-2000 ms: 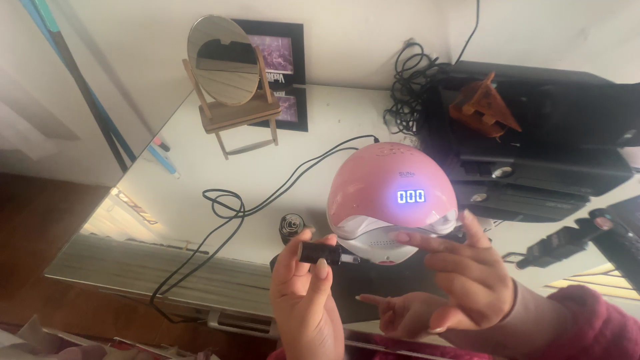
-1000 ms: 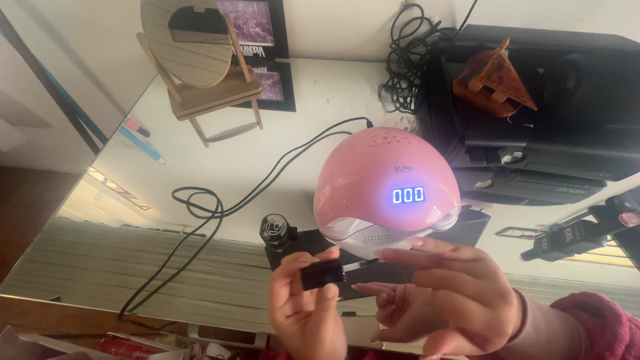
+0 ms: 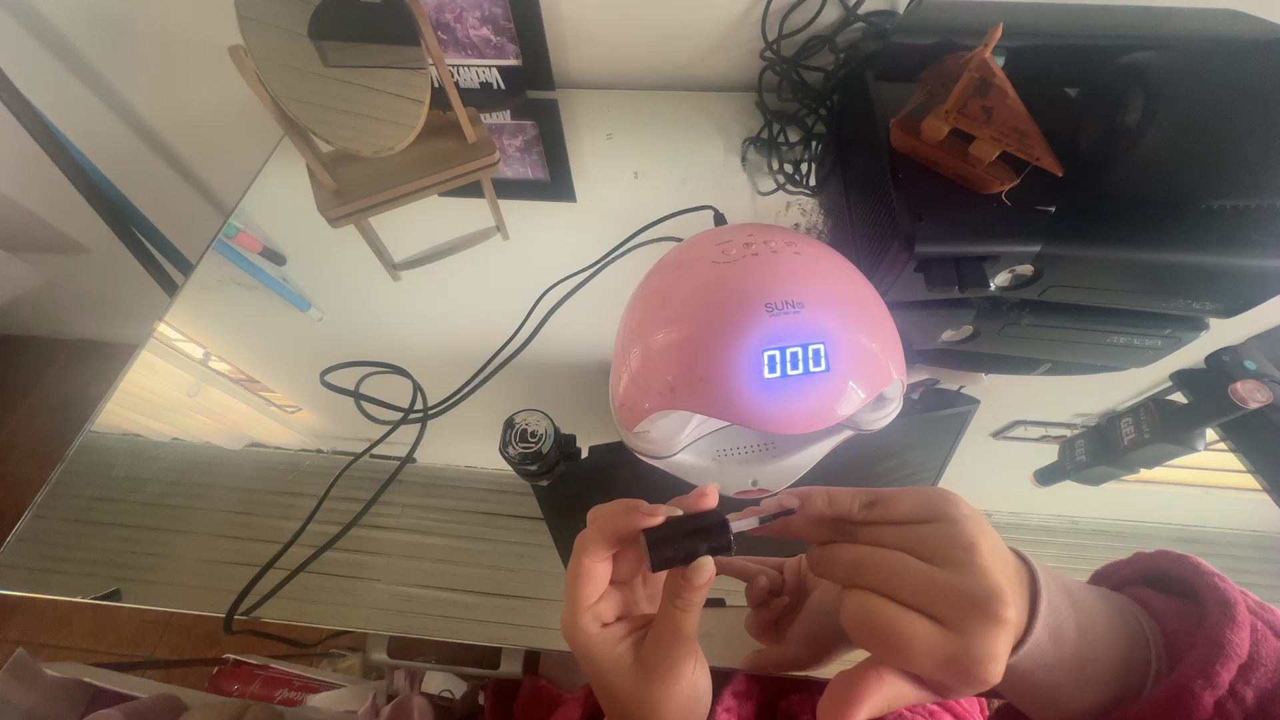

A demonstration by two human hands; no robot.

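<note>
My left hand (image 3: 640, 600) grips a black nail polish cap (image 3: 688, 541) between thumb and fingers, its thin brush (image 3: 765, 519) pointing right. The dark brush tip is at the index fingernail of my right hand (image 3: 910, 590), which holds nothing; its index finger is extended and the others are bent. Just beyond both hands sits a pink and white nail lamp (image 3: 760, 330) with a lit display reading 000. A small round black-lidded container (image 3: 535, 442) stands left of the lamp, by a dark flat panel (image 3: 925, 430). A hand's reflection shows in the mirrored tabletop between my hands.
The lamp's black cable (image 3: 450, 400) loops across the mirrored table (image 3: 470, 330). A round mirror on a wooden chair-shaped stand (image 3: 400, 180) is at back left, near pens (image 3: 270, 280). Black equipment (image 3: 1080, 230) bearing an orange wooden object (image 3: 975, 130) is at right, with a black gel bottle (image 3: 1120, 435).
The brush tip has come to my right index fingernail. My right hand's fingers, spread two seconds ago, are now closer together and more bent. The view has moved nearer the lamp.
</note>
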